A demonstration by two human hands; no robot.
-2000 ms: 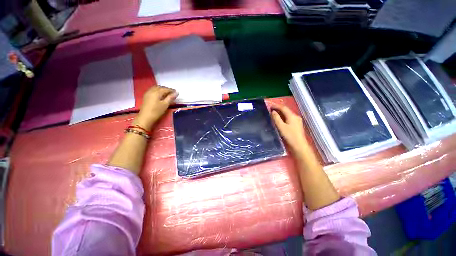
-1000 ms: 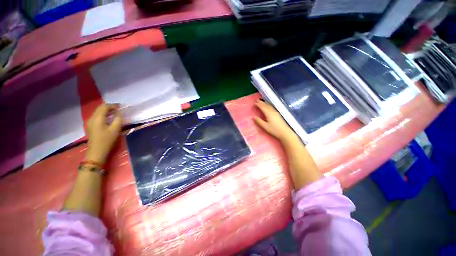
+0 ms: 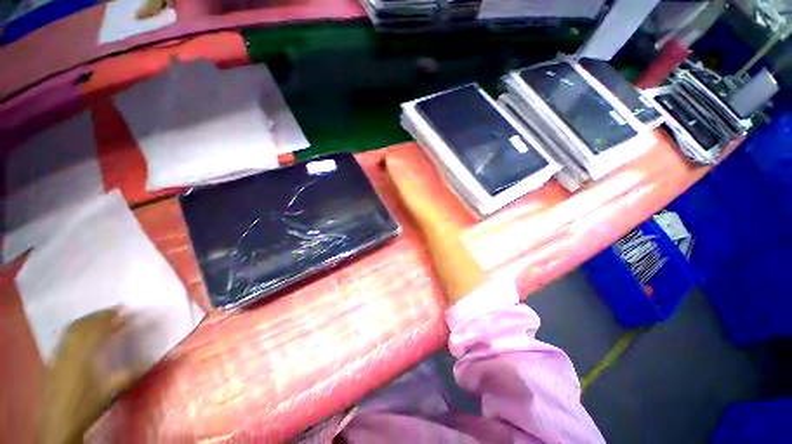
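Observation:
A dark tablet [image 3: 287,230] lies screen up on the bench in front of me, under wrinkled clear film, with a white label near its far edge. My left hand [image 3: 100,342], blurred, is at the near edge of a white sheet [image 3: 100,269] left of the tablet and appears to hold it; its fingertips are unclear. My right hand [image 3: 406,186], blurred and seen edge-on, is stretched out between the tablet and a stack of tablets [image 3: 482,143]. It shows nothing in it.
More white sheets [image 3: 204,126] lie at the far left. Further tablet stacks [image 3: 577,113] stand to the right, and one [image 3: 695,117] at the bench's far right. A blue bin [image 3: 643,273] is below the bench edge. Another hand [image 3: 152,7] shows at the top left.
My left hand has moved down and left from the sheets, and a white sheet now lies at it. The view has shifted right; the tablet stays on the bench.

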